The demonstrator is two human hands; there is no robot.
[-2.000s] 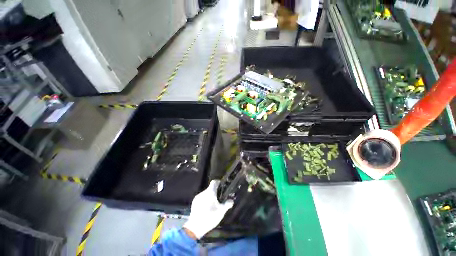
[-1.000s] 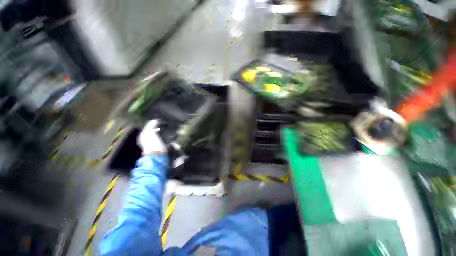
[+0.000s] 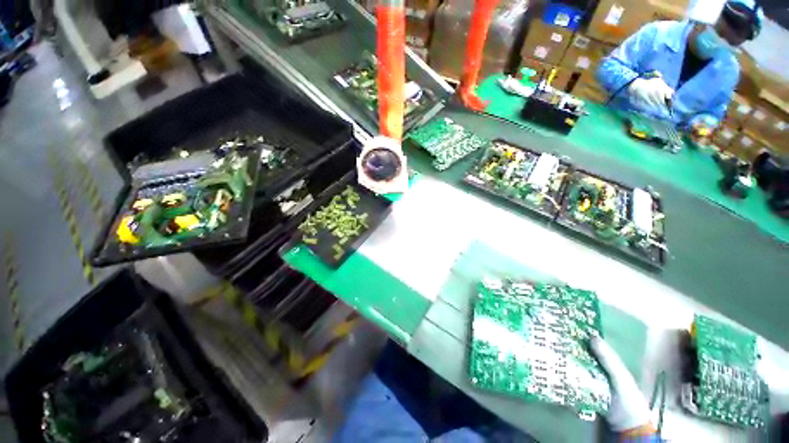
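A green circuit board [image 3: 538,346], solder side up with pale component rows, lies over the green work mat [image 3: 450,324] in front of me. My right hand [image 3: 625,391], in a white glove, holds the board's lower right edge, fingers at its rim. My left hand is out of the picture. A second green board [image 3: 727,372] is at the far right. A shallow black tray [image 3: 374,210] holds a heap of small green pieces [image 3: 333,223].
Black-framed boards [image 3: 519,176] stand on the belt. A black tote at left [image 3: 225,346] holds a board; another framed board [image 3: 177,208] rests on stacked totes. A tape roll [image 3: 381,164] is by an orange-red post [image 3: 391,69]. A blue-coated person [image 3: 662,65] works opposite.
The view has swung right from the totes to the bench. My left hand, earlier handling a framed board at the left tote, has left the picture. My right hand now shows at the green board.
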